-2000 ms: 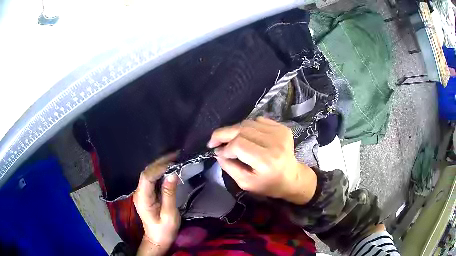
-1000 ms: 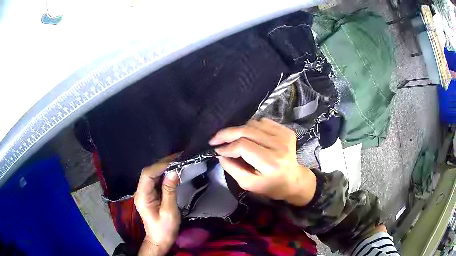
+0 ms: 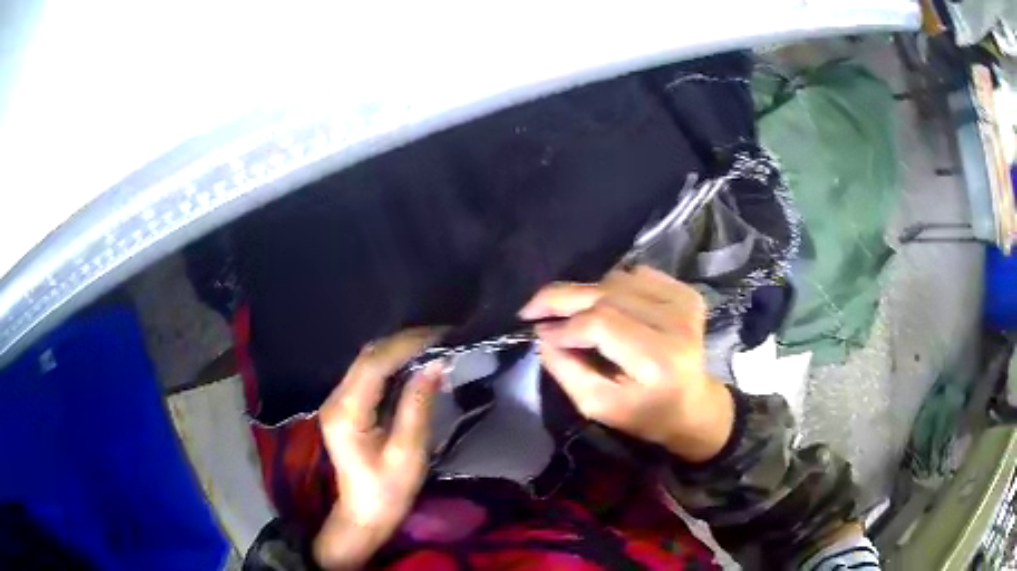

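A dark denim garment lies over my lap and runs up under the white table's edge. My left hand pinches its overlocked seam edge between thumb and fingers. My right hand pinches the same edge a little further right. The edge is stretched between the hands, with pale loose threads along it. Below it, pale grey lining cloth shows. At the right, the garment's grey inside with a light strip lies open. My fingertips are partly hidden and the picture is slightly blurred.
The white table with a ruler tape on its edge curves across the top. Green cloth is heaped at the right. A blue surface is at the lower left. A red-patterned apron covers my lap.
The whole view has shifted, so garment and hands appear further right and more of the table shows. Both hands keep their hold on the seam edge.
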